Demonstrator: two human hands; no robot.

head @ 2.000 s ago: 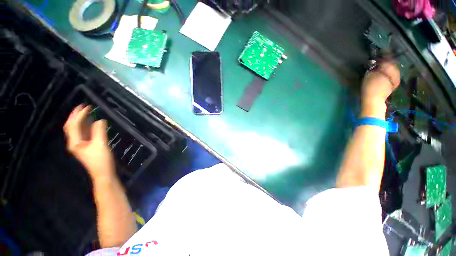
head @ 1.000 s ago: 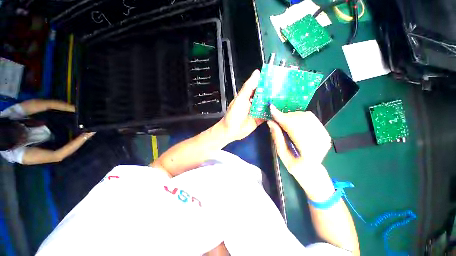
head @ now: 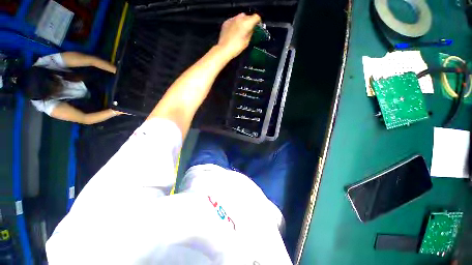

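My left hand (head: 239, 34) is over the far end of the black slotted tray (head: 286, 46). It holds a green circuit board (head: 260, 35), seen nearly edge-on and partly hidden by the fingers, at the tray's slots. How deep the board sits cannot be told. Several other boards stand in slots nearer me, showing as thin pale edges (head: 248, 108). My right hand is not in view.
On the green mat (head: 336, 207) at right lie two boards (head: 401, 98), a phone (head: 391, 187), a dark strip (head: 396, 242), papers (head: 450, 152), a tape roll (head: 402, 16) and a blue pen (head: 424, 44). Another person (head: 64, 88) is at the tray's left side.
My left hand has carried the board from over the mat's edge to the tray's far end. My right hand, which held a pen against the board, has gone out of view. The view has turned.
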